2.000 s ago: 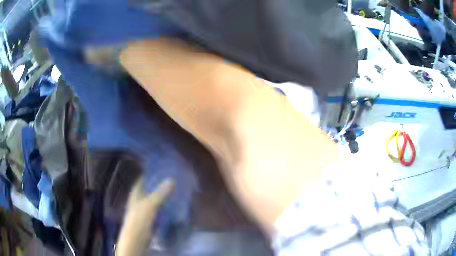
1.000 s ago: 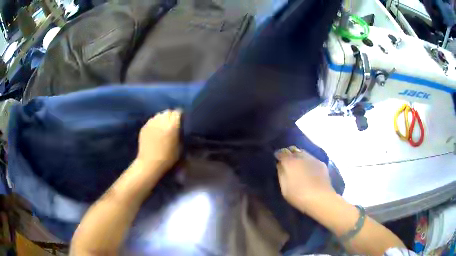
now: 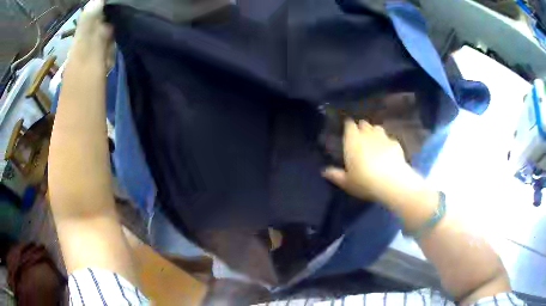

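A large navy-black garment (image 3: 215, 131) with mid-blue edges fills the middle of the view, spread open. My left hand (image 3: 96, 27) is at its upper left corner, near the top edge of the picture; it is blurred, and the fingers seem closed on the cloth. My right hand (image 3: 368, 158) lies on the inside of the garment at the right, over a brownish lining part (image 3: 401, 119), fingers partly spread and thumb apart. A bright opening shows low in the cloth.
The white machine table (image 3: 479, 173) is at the right, with part of the white and blue sewing machine (image 3: 539, 119) at the right edge. Wooden stools (image 3: 39, 80) stand at the left. A dark red-brown cloth (image 3: 33, 275) lies at the lower left.
My left hand has moved up and left, raising the garment's corner. My right hand is now higher, on the inside of the cloth. The view has shifted and the machine sits further right.
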